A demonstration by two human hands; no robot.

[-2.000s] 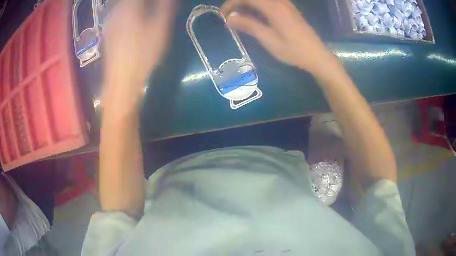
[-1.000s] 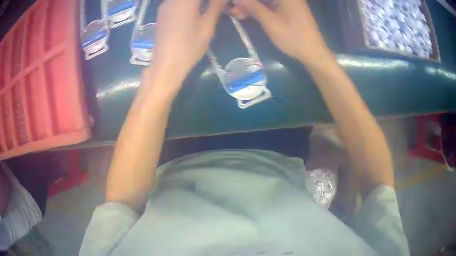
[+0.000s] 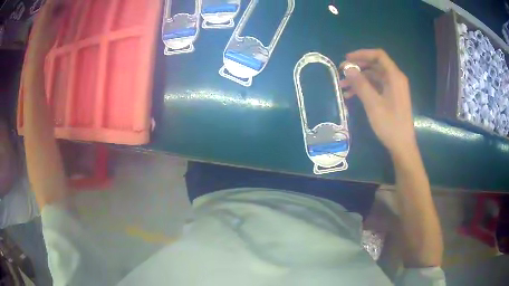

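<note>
A silver-white loop frame [image 3: 327, 139] with a blue band across its lower disc lies flat on the dark green bench in front of me. My right hand [image 3: 373, 84] is just right of its rounded top, with a small white ring [image 3: 351, 68] between thumb and fingers. The ring is beside the frame, not clearly touching it. My left forearm reaches over the red compartment tray [image 3: 103, 84]. My left hand [image 3: 50, 12] is blurred near the top left edge, and its fingers cannot be made out.
Other loop frames with blue bands, one of them tilted [image 3: 245, 56], lie at the upper middle left. A small pale piece [image 3: 333, 9] lies near the top. A brown-edged box [image 3: 448, 67] of white pieces [image 3: 483, 81] is at right. A person's sleeve shows at far left.
My left hand has moved from the frame's top to the red tray. My right hand has drawn off to the right of the frame. The whole view has shifted leftward.
</note>
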